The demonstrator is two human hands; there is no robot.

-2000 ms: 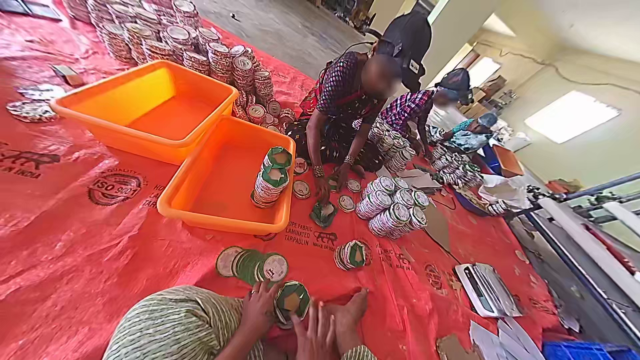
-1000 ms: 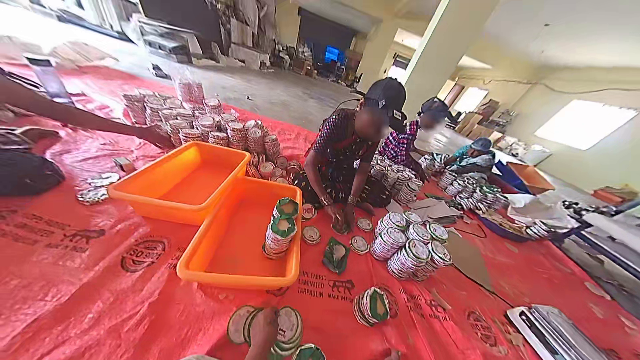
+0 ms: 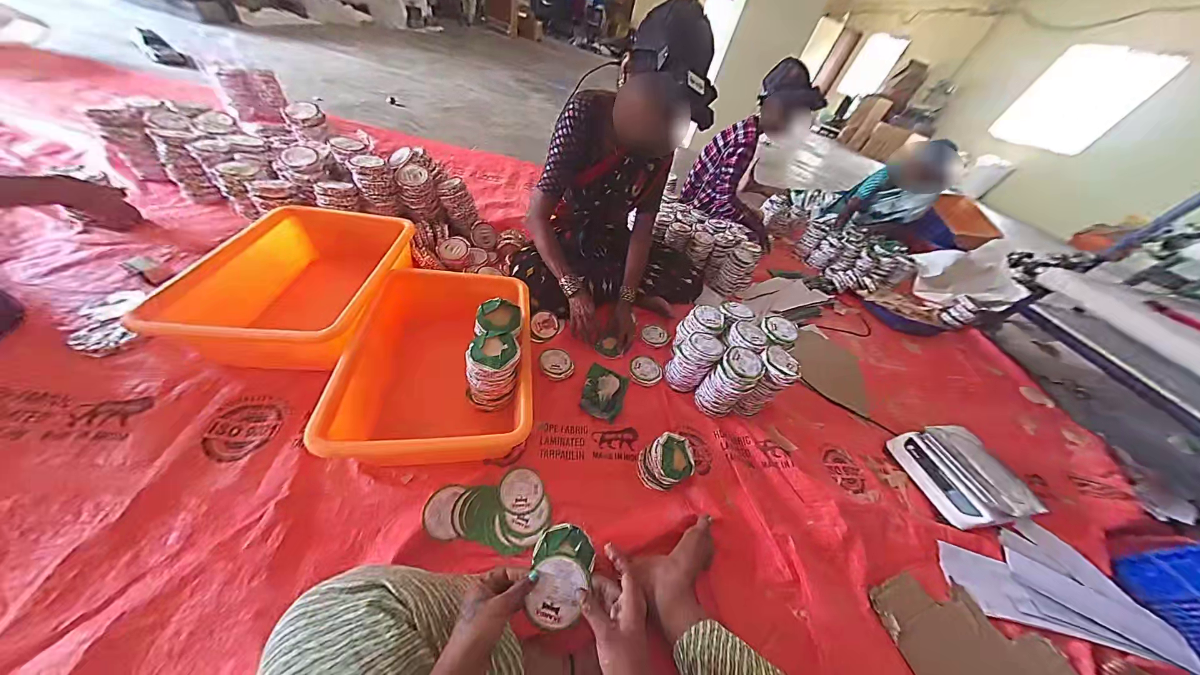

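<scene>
A round disc with a pale printed face (image 3: 557,592) is held between my left hand (image 3: 495,605) and my right hand (image 3: 614,600), low in the middle of the view. Just beyond it, touching or nearly so, is a round piece with green wrapping folded over its rim (image 3: 564,544). A fanned row of green and white discs (image 3: 483,516) lies on the red tarpaulin (image 3: 356,506) past my left hand. Farther off, a short leaning stack with a green-wrapped top (image 3: 667,461) stands near my bare foot (image 3: 670,567).
Two orange plastic tubs (image 3: 272,323) (image 3: 412,450) stand ahead left, the nearer holding stacks of discs (image 3: 492,370). A co-worker (image 3: 609,197) sits opposite, beside bundled stacks (image 3: 731,361). A digital scale (image 3: 947,478), paper sheets (image 3: 1059,595) and torn cardboard (image 3: 961,623) lie right.
One second ago a hand was on the fanned discs; now both my hands hold a pale-faced disc close to me. The view has shifted.
</scene>
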